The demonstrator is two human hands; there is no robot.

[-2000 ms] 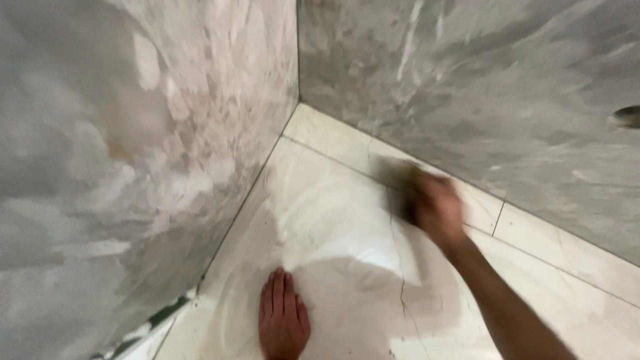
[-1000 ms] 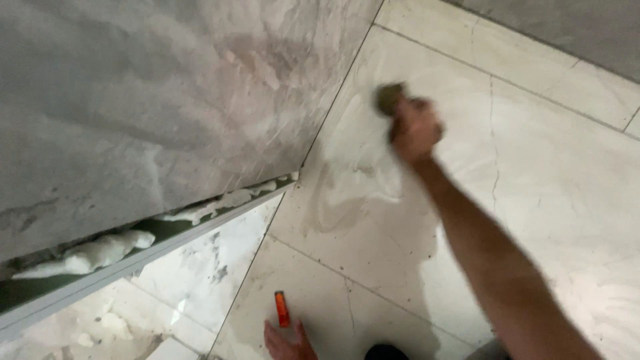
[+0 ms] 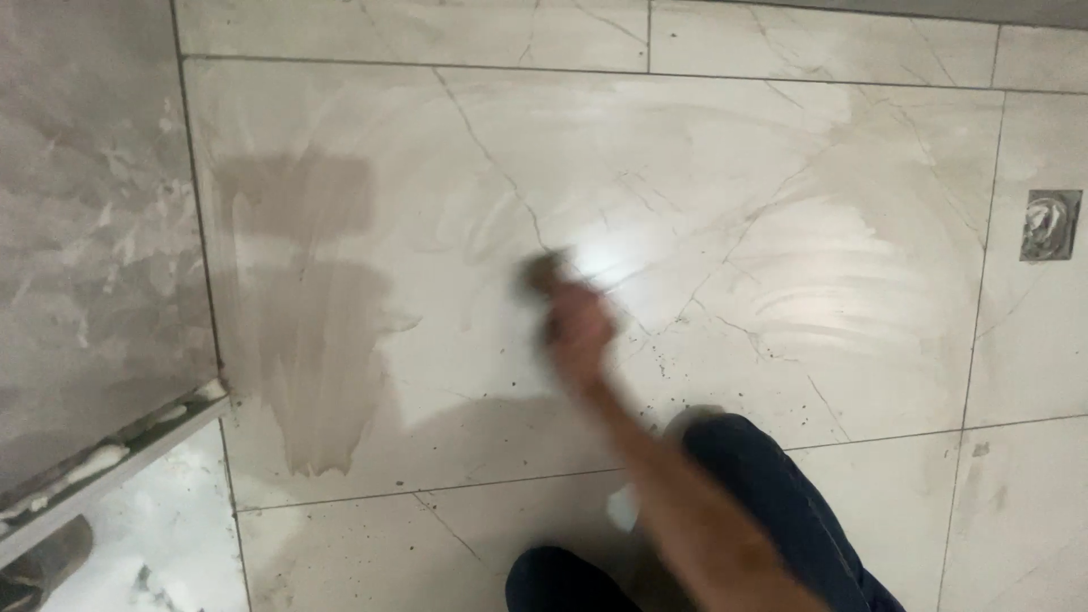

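Observation:
My right hand is closed around a small brownish pad or sponge, blurred by motion, at the middle of a large cream marble-look floor tile. The pad appears to be on or just over the tile's surface, and its exact kind cannot be told. A wet, darker patch with streaks lies on the left part of this tile, and pale wiping streaks show on its right part. My left hand is outside the view.
A grey marbled wall rises at the left, with a metal-edged threshold below it. A square floor drain is at the right. My knees in dark trousers are at the bottom. Dark specks of debris dot the tile.
The view has swung right from the wall corner. My left hand, on the floor two seconds ago and beside an orange-red object one second ago, has left the view. My right hand still holds the pad.

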